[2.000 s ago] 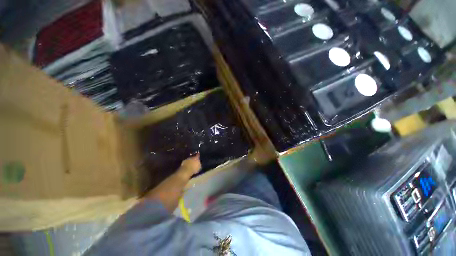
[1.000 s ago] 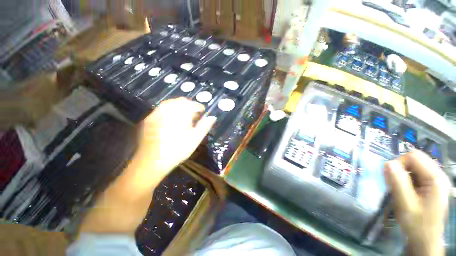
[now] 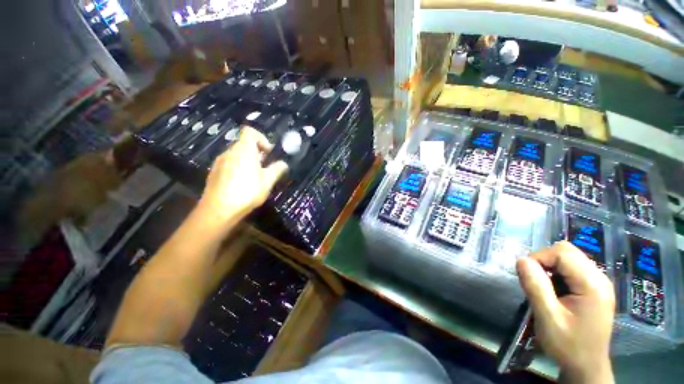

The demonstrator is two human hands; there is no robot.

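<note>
My left hand (image 3: 244,171) is over the black tray stack (image 3: 322,176) and grips a blurred black slab with a white round spot (image 3: 292,142) between thumb and fingers. Similar white-spotted slabs lie in the top black tray. My right hand (image 3: 574,300) is over the front of the clear tray stack (image 3: 442,266), closed on a dark phone-sized slab (image 3: 517,341) seen nearly edge-on; its face is mostly hidden. Keypad phones with blue screens (image 3: 454,214) fill most pockets. The front middle pocket (image 3: 521,221) holds no phone, and the back left pocket shows a white square (image 3: 432,154).
A yellow-brown ledge (image 3: 525,109) runs behind the clear trays, with a tray of phones (image 3: 555,81) beyond it. A white post (image 3: 406,67) stands between the stacks. An open carton with black trays (image 3: 247,307) is below left. The green bench edge (image 3: 382,281) is in front.
The view has turned a little to the right. My left hand now has a white-spotted slab lifted at its fingertips. My right hand still holds the dark slab, now at the tray's front edge.
</note>
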